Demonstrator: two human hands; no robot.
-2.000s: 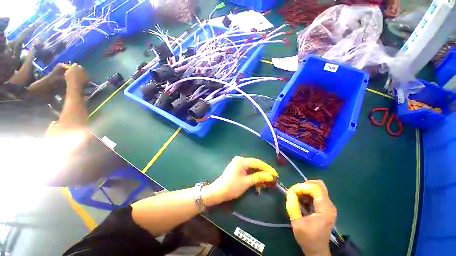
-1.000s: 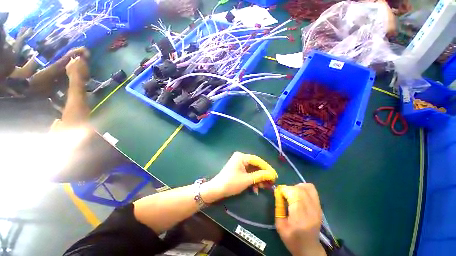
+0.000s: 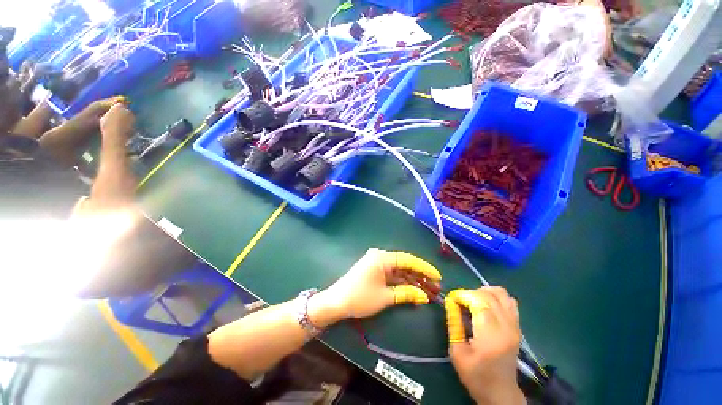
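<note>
My left hand (image 3: 384, 285), with yellow finger cots, holds a small dark-red connector housing (image 3: 431, 289) between thumb and fingers. My right hand (image 3: 484, 332), also with yellow cots, grips thin wire ends just right of the housing; its fingers hide most of them. Whether a wire sits inside the housing I cannot tell. A grey-white cable (image 3: 412, 358) loops out left below my right hand. A black connector (image 3: 558, 389) lies at its right, near the bottom edge. Dark-red housings (image 3: 495, 182) fill the blue small parts bin (image 3: 513, 250) beyond my hands.
A blue tray (image 3: 313, 207) heaped with black plugs and white cables stands beyond my left hand. Red scissors (image 3: 613, 188) and a small blue side bin (image 3: 673, 186) lie right. A clear plastic bag (image 3: 546, 55) is at the back. Another person's hands (image 3: 115, 119) work at left.
My left finger and thumb have parted a little around the housing. My right hand moved left, then slightly back right, staying close to my left fingertips.
</note>
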